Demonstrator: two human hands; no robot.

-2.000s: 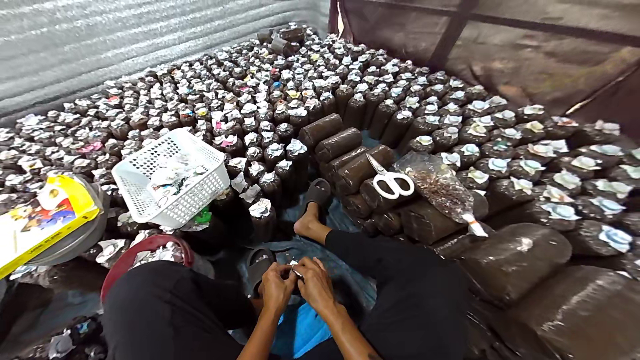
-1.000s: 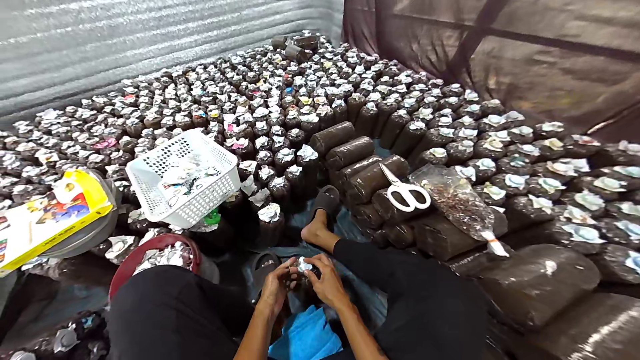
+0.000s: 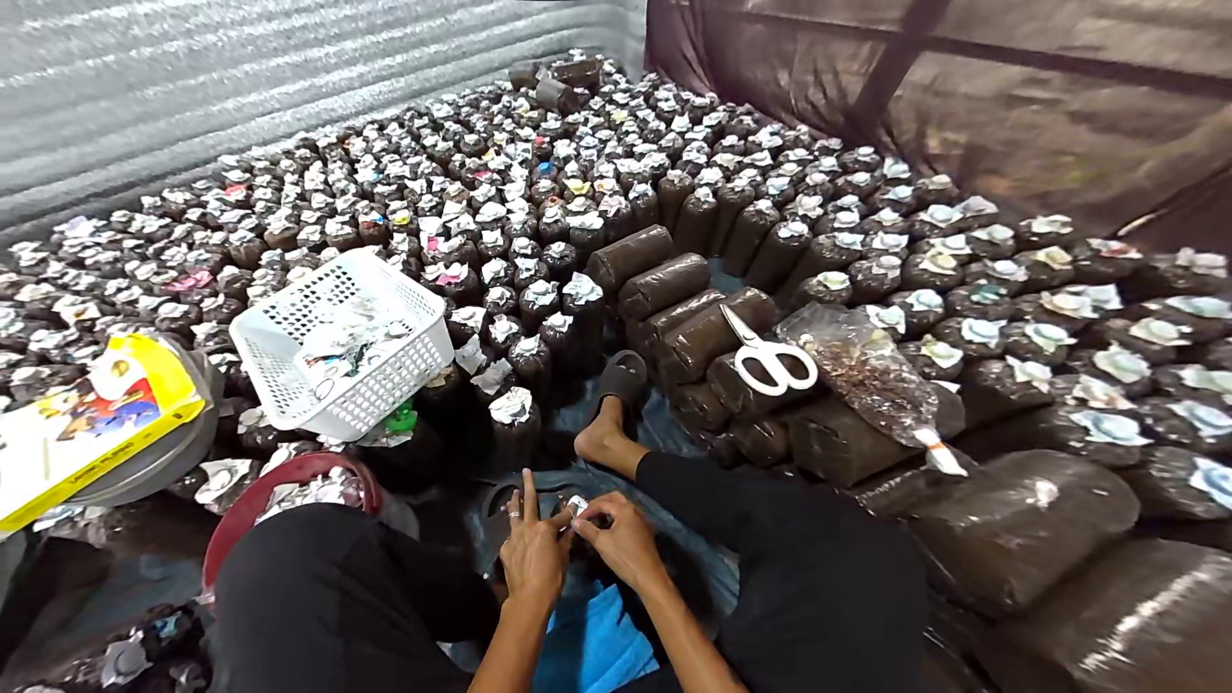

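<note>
Between my knees, my left hand (image 3: 535,547) and my right hand (image 3: 621,541) meet at a small white paper piece (image 3: 577,504). The fingertips of my right hand pinch at it. My left hand lies against its other side with the index finger stretched out; its grip is partly hidden. Whatever is under the paper is too dark to tell. A blue cloth (image 3: 599,643) lies just below my hands. White-handled scissors (image 3: 770,361) rest on dark filled plastic bags (image 3: 717,337) lying on their sides. Beside them is a clear plastic bag of brown crumbly material (image 3: 866,371).
Rows of upright dark filled bags with paper-covered tops (image 3: 515,406) surround me. At left are a white plastic basket (image 3: 385,380) of paper scraps, a red bucket (image 3: 226,534) of paper pieces and a yellow box (image 3: 135,423) on a round lid. Large bags (image 3: 1035,525) lie at right.
My left index finger, bent a second ago, is now stretched out. The white paper has stayed between my hands since then. The scissors and basket have not been moved.
</note>
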